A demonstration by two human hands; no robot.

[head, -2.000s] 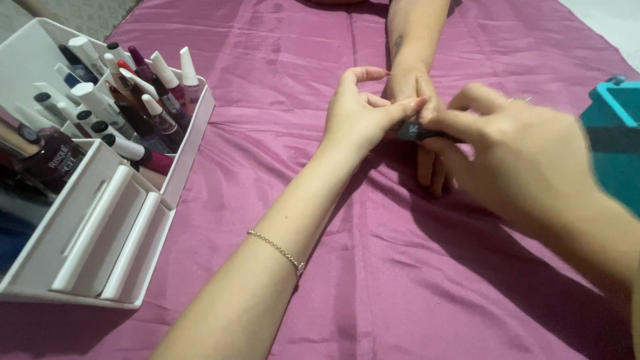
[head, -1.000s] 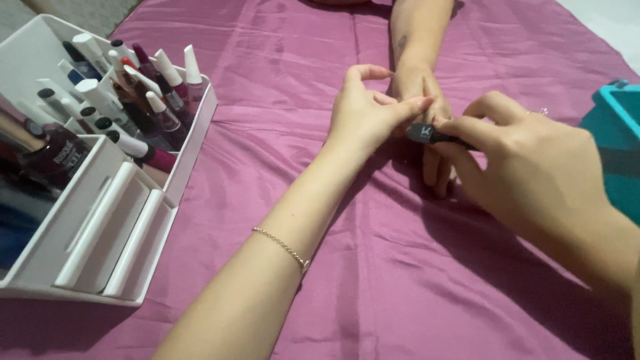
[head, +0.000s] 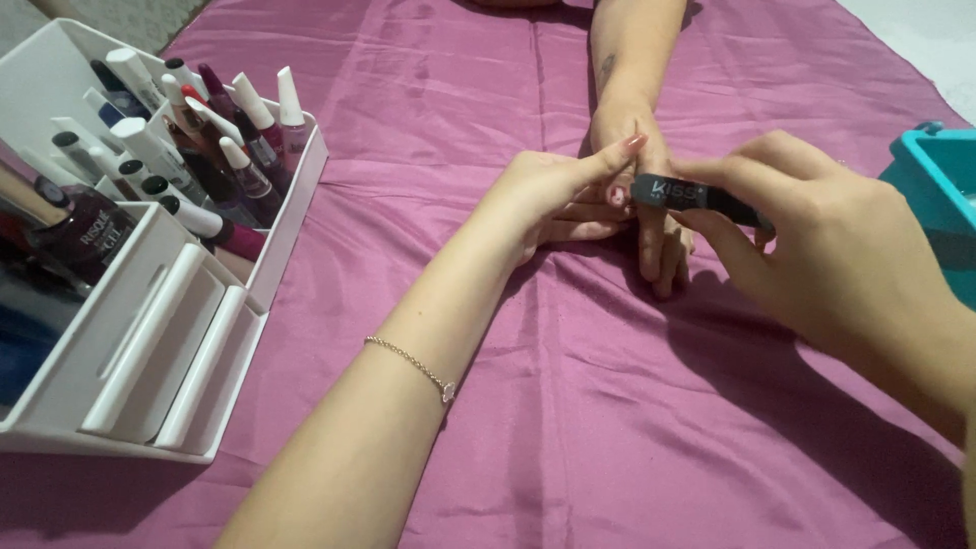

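My left hand [head: 572, 191], with a chain bracelet on its wrist, holds a finger of another person's hand [head: 656, 229]. The nail of that finger shows patches of red and white. Between the thumb and fingers of my right hand [head: 816, 206] is a black Kiss nail file [head: 675, 192], and its far end lies close beside that nail. Whether the file touches the nail cannot be told. The other person's forearm [head: 637, 46] comes in from the top and bears a small tattoo; their remaining fingers point down toward the cloth.
A white plastic organizer [head: 293, 206] with several nail polish bottles [head: 248, 171] stands at the left. Part of a teal container [head: 915, 164] shows at the right edge. A satiny pink-purple cloth [head: 610, 427] lies under the hands.
My right hand and the nail file have shifted slightly against the held finger. My left hand has kept its hold on that finger.
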